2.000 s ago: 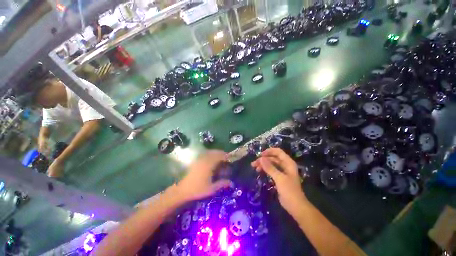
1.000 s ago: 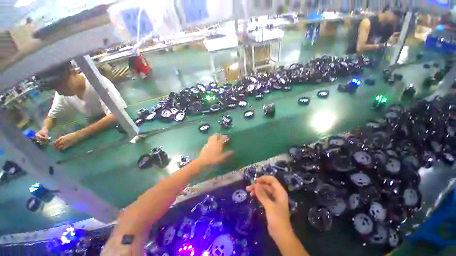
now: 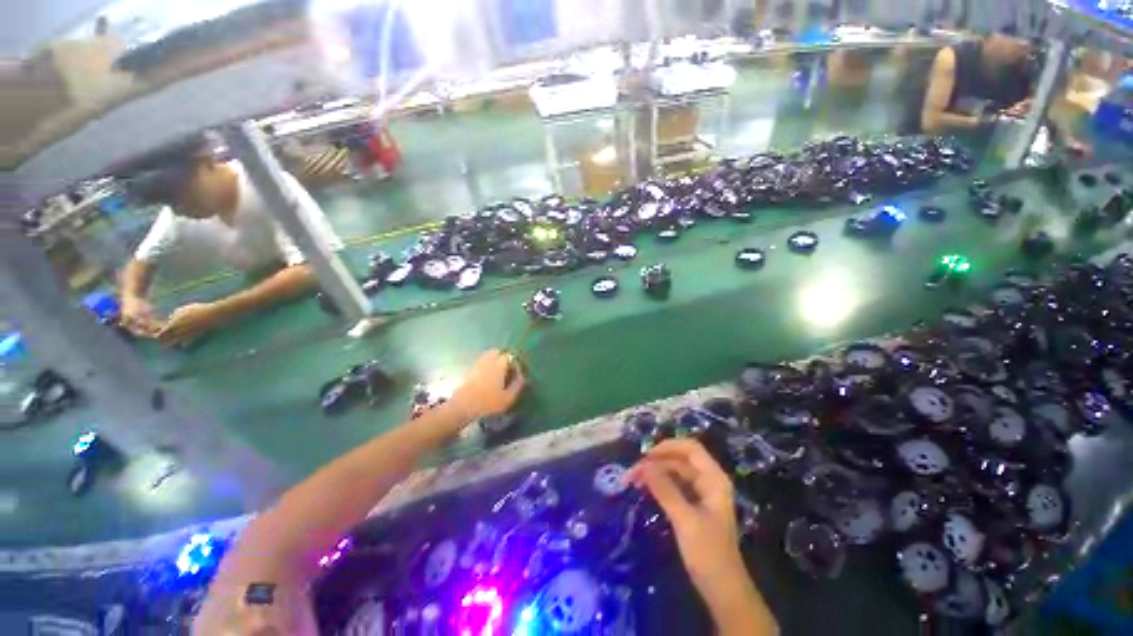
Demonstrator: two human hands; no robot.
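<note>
My left hand [image 3: 491, 383] is over the green belt [image 3: 621, 348], its fingers curled around a small dark part mostly hidden by them. A pale-faced disc shows just below it on the belt. My right hand [image 3: 690, 485] is over the dark near surface, thumb and fingertips close together near a grey hub-like disc [image 3: 610, 478]; whether it holds anything is unclear. Open LED units with wires lie in front of me, one glowing pink [image 3: 481, 609], beside a larger pale disc [image 3: 569, 599].
A heap of black housings and grey discs [image 3: 926, 457] lies right; another heap [image 3: 696, 193] lines the belt's far side. Single units [image 3: 544, 302] dot the belt. Metal posts [image 3: 298, 224] stand left. A person in white [image 3: 230, 230] works across the belt; another [image 3: 982, 87] is far right.
My left hand has drawn back toward the belt's near edge and its fingers have curled. A disc formerly near its fingertips is no longer visible there. My right hand stays low, near the same place.
</note>
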